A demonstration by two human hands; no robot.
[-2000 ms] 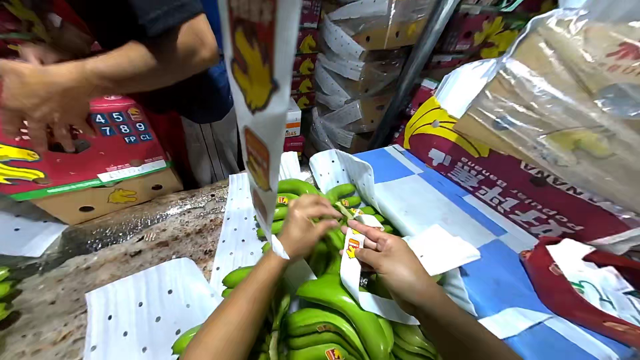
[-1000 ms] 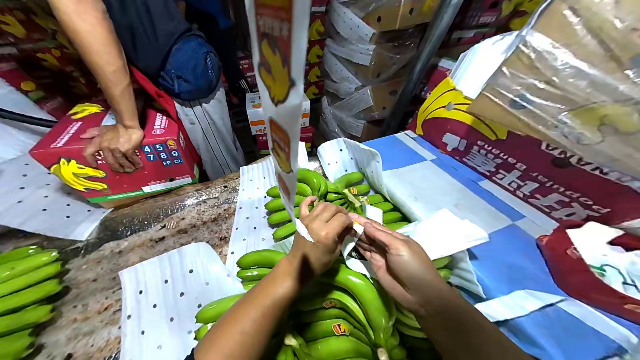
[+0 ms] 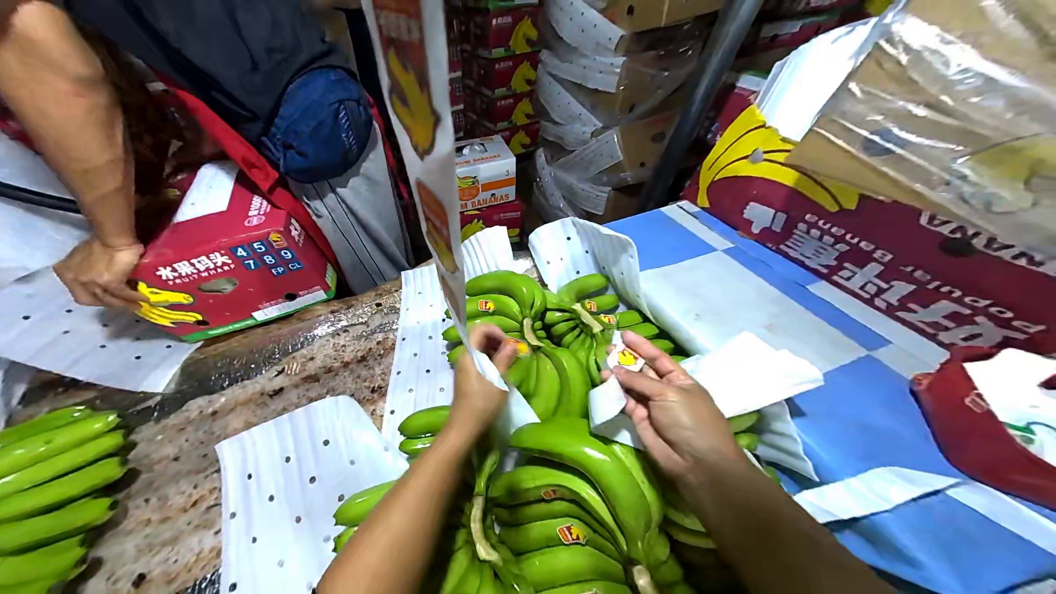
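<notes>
Bunches of green bananas (image 3: 569,487) lie in front of me on perforated white paper (image 3: 309,487), and a few bear small stickers. A sticker (image 3: 518,346) shows at the fingertips of my left hand (image 3: 485,375), over the bananas. My right hand (image 3: 672,404) pinches the end of a white backing strip (image 3: 608,398) with a yellow sticker on it. Down from above, past my left hand, hangs a long strip of stickers (image 3: 417,124). The palms of both hands are partly hidden.
At the left a person's hand (image 3: 103,276) rests on a red banana carton (image 3: 239,260). More green bananas (image 3: 54,487) lie at the far left. A blue and white checked surface (image 3: 759,305) is at the right, beside wrapped cartons (image 3: 949,140). A metal pole (image 3: 701,99) stands behind.
My hands, close together one second ago, are now apart, the left over to the left. The other person's carton has been turned and shifted, with their hand now at its left end.
</notes>
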